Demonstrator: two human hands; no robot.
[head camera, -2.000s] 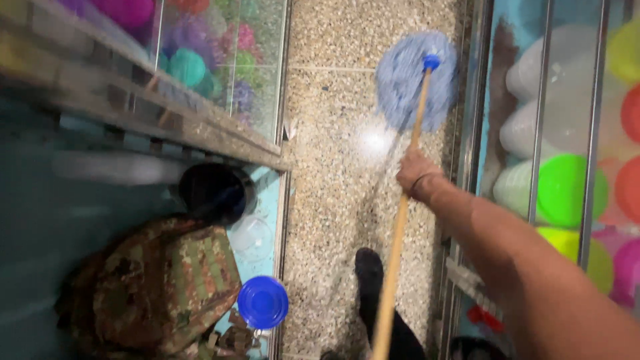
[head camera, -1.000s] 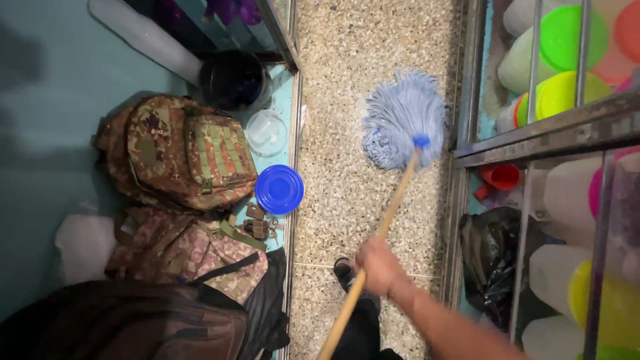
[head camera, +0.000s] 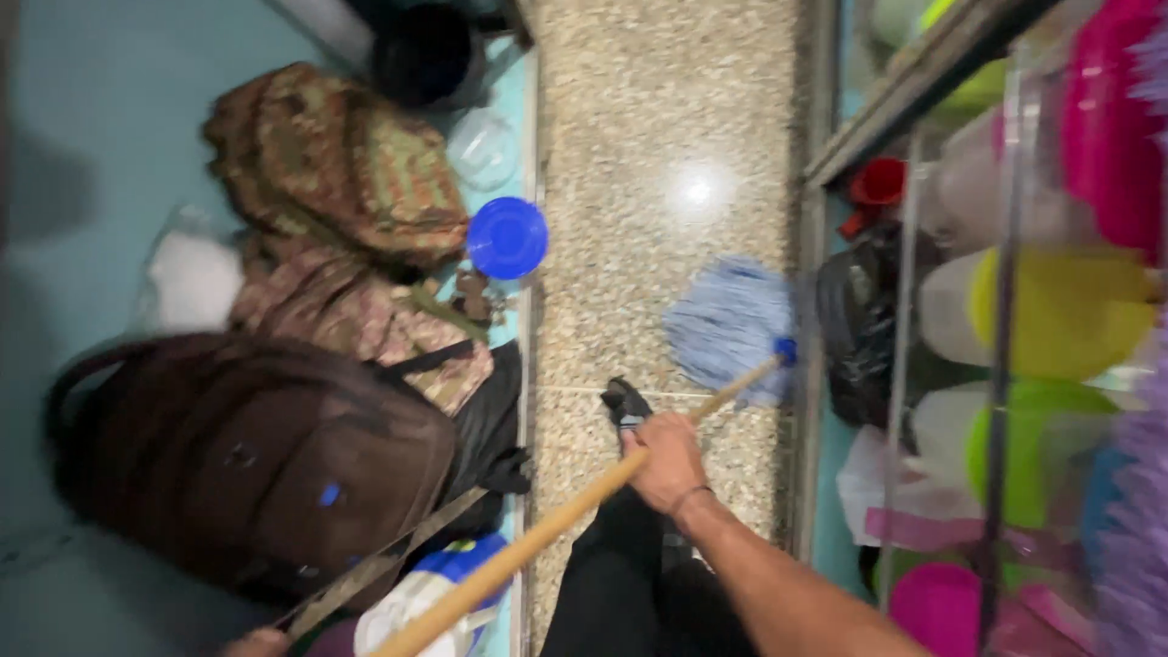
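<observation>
A blue string mop head (head camera: 730, 324) lies spread on the speckled floor, close to the metal edge of the right shelving. Its wooden handle (head camera: 547, 529) runs from the blue socket down to the lower left. My right hand (head camera: 664, 461) is closed around the handle partway along it, just above my black-clad leg. At the bottom left edge, the fingers of my left hand (head camera: 257, 643) show only in small part, near a strap; what they hold cannot be made out.
Left of the walkway lie a camouflage backpack (head camera: 338, 164), a dark brown backpack (head camera: 265, 456), a blue round lid (head camera: 507, 238) and a black bucket (head camera: 429, 55). Metal-framed shelving (head camera: 1008, 274) on the right holds plastic containers, a red funnel-like item (head camera: 878, 182) and a black bag (head camera: 858, 319).
The mop head has moved right, against the right shelf edge, and the handle slants more sideways. My right hand stays on the handle. The view has shifted back along the aisle.
</observation>
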